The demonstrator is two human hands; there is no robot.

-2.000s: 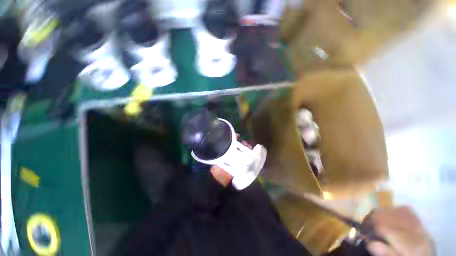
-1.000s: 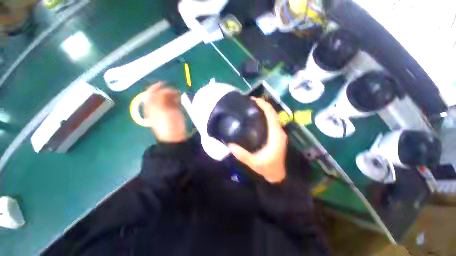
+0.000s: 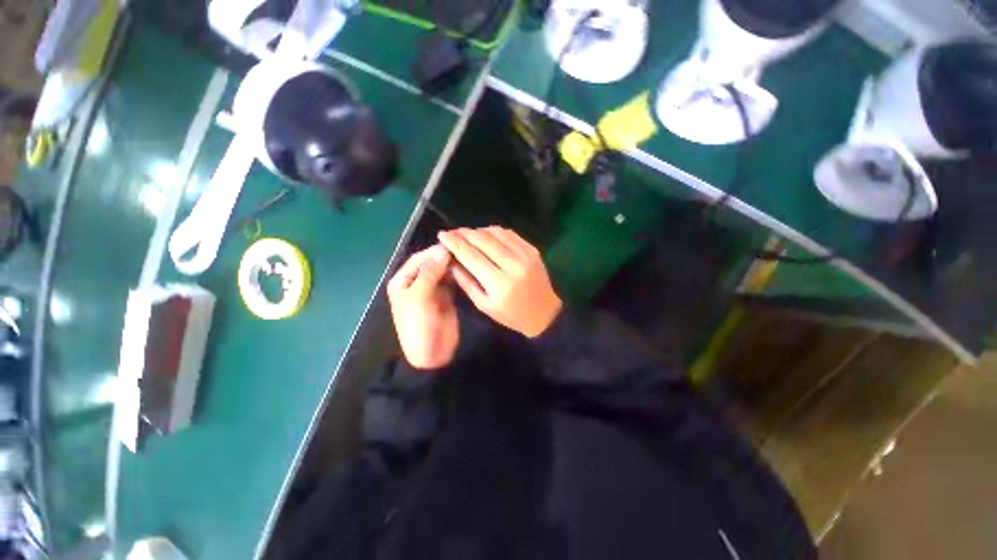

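My left hand [image 3: 424, 312] and my right hand [image 3: 505, 280] meet at the fingertips over the dark recess in front of me. Their fingers are bent and close together. Whether something tiny is pinched between them cannot be told. A white dome camera with a black ball head [image 3: 328, 137] rests on the green bench mat, up and left of my hands, touched by neither hand. Its ball head points right and down in the picture.
A yellow tape roll [image 3: 274, 279], a white strip [image 3: 210, 214] and a white box with a dark reddish face [image 3: 166, 363] lie on the left mat. Yellow pieces [image 3: 625, 123] are at the recess's edge. White cameras [image 3: 716, 101] stand upper right. Brown cardboard [image 3: 875, 438] is lower right.
The dome camera has left my hands and now rests on the left mat. My left hand has moved away from near the tape roll, and both hands have come together over the recess.
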